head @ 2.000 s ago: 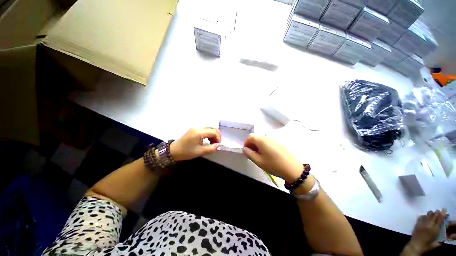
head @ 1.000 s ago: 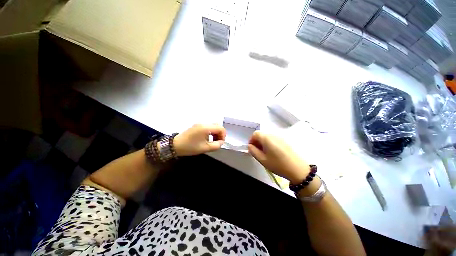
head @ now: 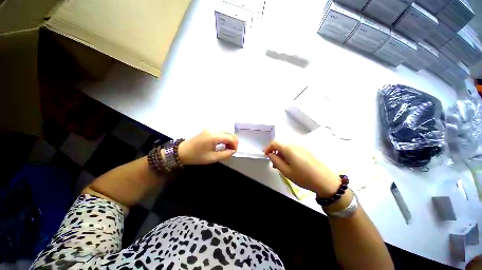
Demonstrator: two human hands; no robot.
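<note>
A small white open box (head: 255,141) lies at the table's front edge, its pale hollow inside facing up. My left hand (head: 209,147) pinches its left side with thumb and fingertips, a small white bit showing between them. My right hand (head: 296,164) holds its lower right corner with the fingertips. A yellow-edged strip (head: 289,185) lies at the table edge, partly under my right hand. Another white box (head: 307,112) lies just beyond, to the right.
Brown carton (head: 113,34) at left. Printed box (head: 230,26) and pale loose item (head: 287,58) at the back; stacked boxes (head: 394,31) back right. Black bagged bundle (head: 413,125), clear bags (head: 465,120), grey cutter (head: 400,202) and small boxes (head: 444,208) at right. Part of another person's hand (head: 474,263) at lower right.
The view has shifted slightly. My right fingers have moved a little outward at the box's corner, showing more of its inside. The other person's hand has mostly left view, leaving a box at lower right.
</note>
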